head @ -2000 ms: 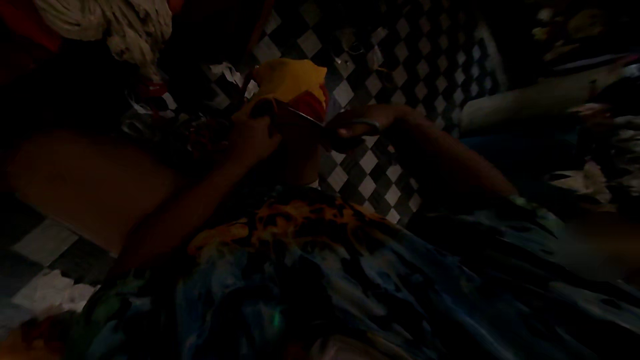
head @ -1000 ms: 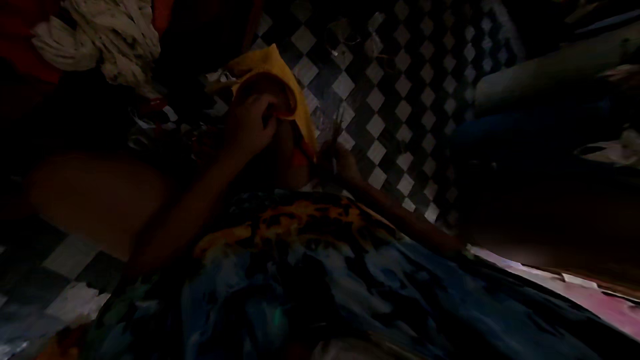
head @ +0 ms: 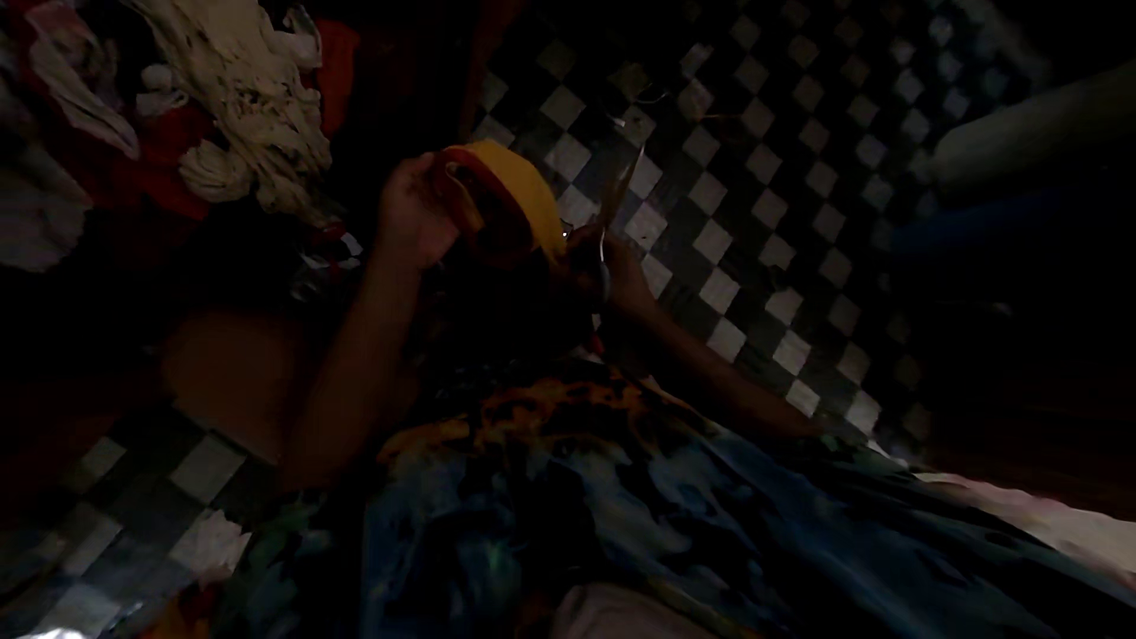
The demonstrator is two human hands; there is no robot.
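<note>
In dim light, my left hand [head: 417, 213] grips the left edge of a yellow and red cloth piece [head: 524, 191], which is curved into an open loop. My right hand [head: 612, 266] is at the cloth's lower right side and holds a pair of scissors [head: 619, 191], blades pointing up and away. The fingers of my right hand are mostly in shadow, and whether they also pinch the cloth is unclear.
Cream cloth or yarn [head: 257, 98] lies heaped with red and pale fabrics at the upper left. Thread-like scraps [head: 635, 98] lie on the black-and-white checkered floor [head: 710, 240]. A pale rounded object [head: 1021, 133] is at the right. Patterned clothing [head: 568, 497] covers my lap.
The yellow and red cloth has turned and now shows its red inner side. The scissors stay in my right hand, which has come up beside the cloth since one second ago.
</note>
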